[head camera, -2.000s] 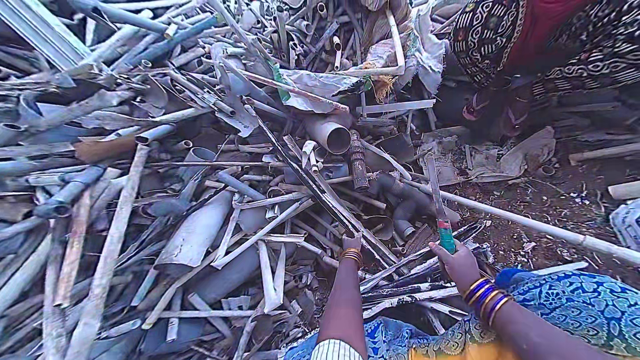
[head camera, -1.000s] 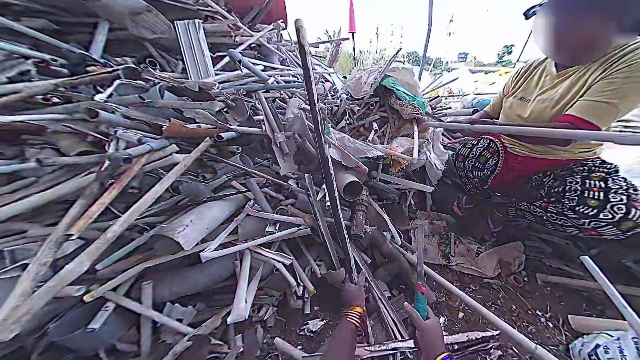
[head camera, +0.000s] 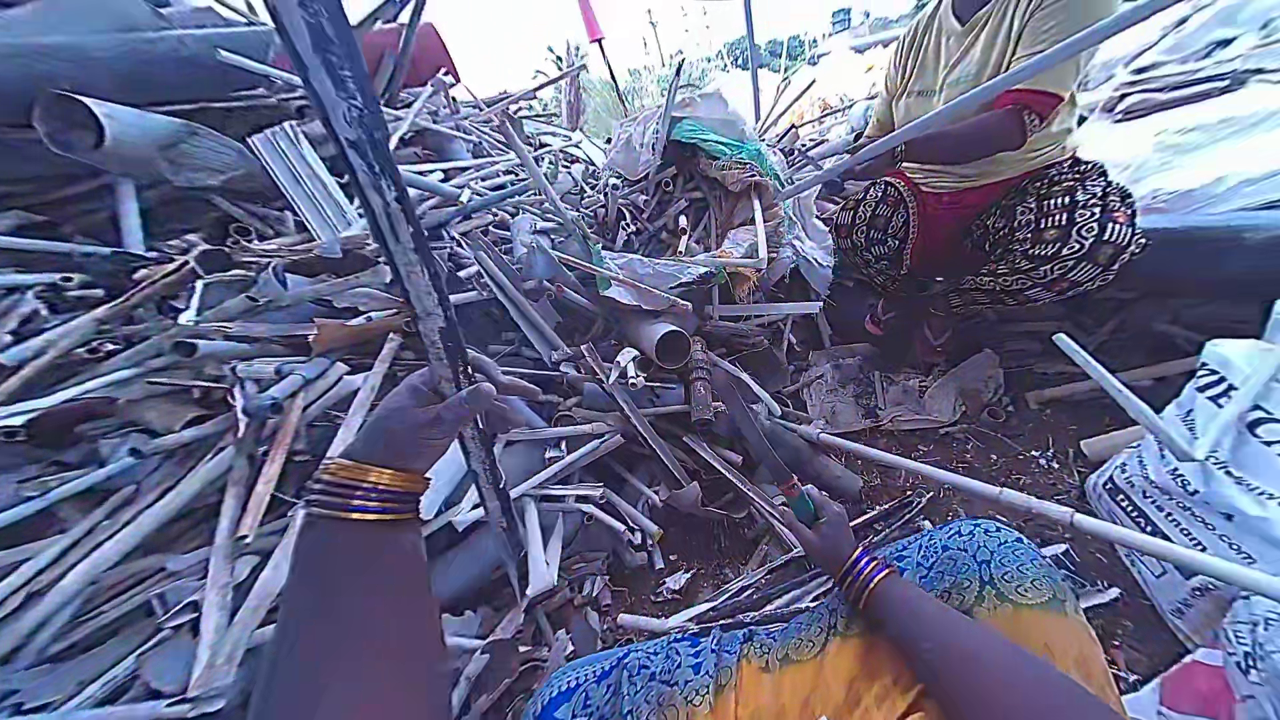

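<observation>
My left hand point(head camera: 415, 415), with bangles at its wrist, grips a long flat strip point(head camera: 385, 200) with dark and whitish patches, which stands steeply tilted and runs out of the top of the view. In my right hand point(head camera: 825, 530) is the green handle of a long-bladed knife point(head camera: 760, 445); its blade points up and away over the scrap. Between the two hands lie split pipe pieces point(head camera: 640, 425). A grey plastic pipe point(head camera: 668, 343) with its round mouth facing me and a ribbed pipe fitting point(head camera: 700, 385) lie just beyond the knife.
Heaped plastic pipe scrap point(head camera: 180, 430) spreads across the left and middle. A person point(head camera: 985, 150) sits at the upper right, holding a long grey pipe point(head camera: 990, 90). A pale pole point(head camera: 1010, 497) slants over the ground beside me. Printed white sacks point(head camera: 1180, 500) stand at the right.
My left hand has raised the long strip from the heap and moved left with it. The knife stays in my right hand. The view has tilted up, bringing the person's upper body into sight.
</observation>
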